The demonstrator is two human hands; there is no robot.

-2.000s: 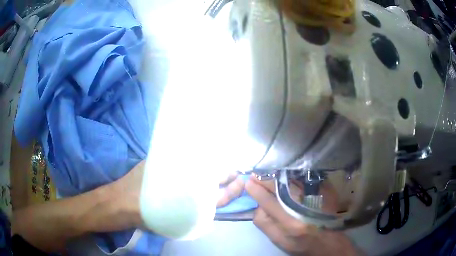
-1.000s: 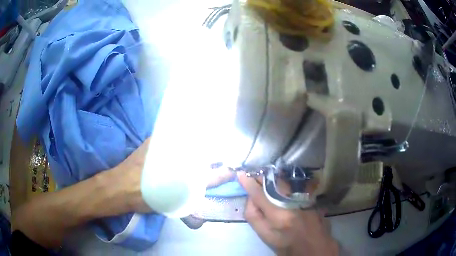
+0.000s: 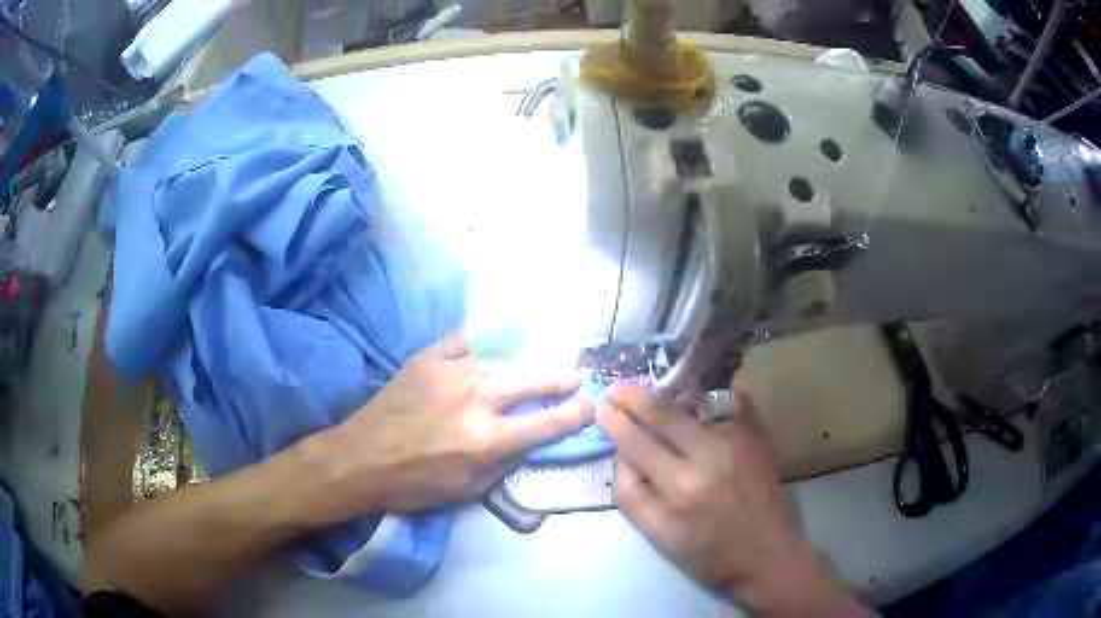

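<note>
The light blue garment (image 3: pixel 260 260) lies heaped left of the sewing machine head (image 3: pixel 712 157), with a flap hanging below my left forearm. My left hand (image 3: pixel 447 423) lies on the cloth, fingers extended towards the needle area. My right hand (image 3: pixel 700 483) is just below the machine head, its fingertips at the small blue edge (image 3: pixel 568 444) beside the presser foot (image 3: pixel 622 360). Fingertips of both hands nearly meet on this cloth. Glare hides part of the needle area, and I cannot see the needle itself clearly.
Black-handled scissors (image 3: pixel 930 453) lie right of my right hand, with a small dark tool (image 3: pixel 990 420) beside them. Yellow thread (image 3: pixel 652 79) wraps the post on the head. Brown-yellow tape (image 3: pixel 163 441) is at the left table edge. A white roll (image 3: pixel 175 36) is at upper left.
The view has shifted back, showing more table and both hands more fully. The lamp's long glare no longer covers my left hand. Both hands remain at the cloth near the foot.
</note>
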